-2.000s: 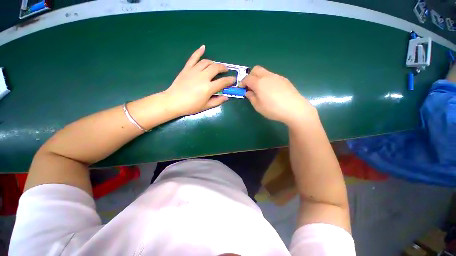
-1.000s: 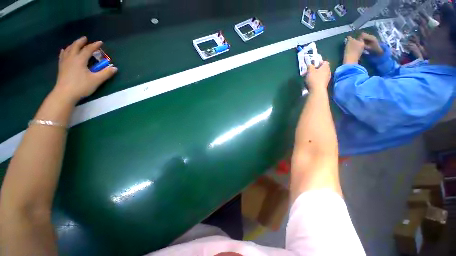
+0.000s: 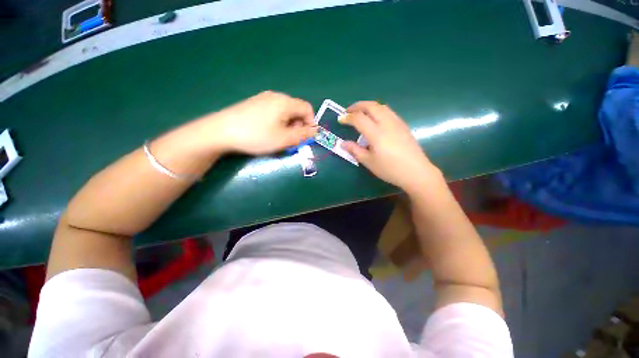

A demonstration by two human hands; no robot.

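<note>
A white plastic housing [image 3: 332, 108] lies tilted on the green table between my hands, its window towards the far side. A small green circuit board [image 3: 326, 138] sits on its near bar. My right hand [image 3: 389, 145] grips the housing's right side. My left hand [image 3: 270, 124] is at the board's left end, fingertips bent together; what they pinch is hidden. A blue battery [image 3: 300, 147] shows partly under my left hand. A small whitish end module [image 3: 309, 166] hangs out beside it on thin reddish wires, near the table's front side.
A housing with a blue cell [image 3: 87, 24] lies on the far lane at upper left. A white strip [image 3: 133, 32] borders that lane. Another housing [image 3: 546, 19] lies at upper right, and one is cut off at the left edge [image 3: 7, 157]. A blue sleeve [image 3: 622, 105] is at right.
My left hand has come back from the far lane and my right hand from the right side. Both now meet at a housing in front of me. The view has swung back to the left.
</note>
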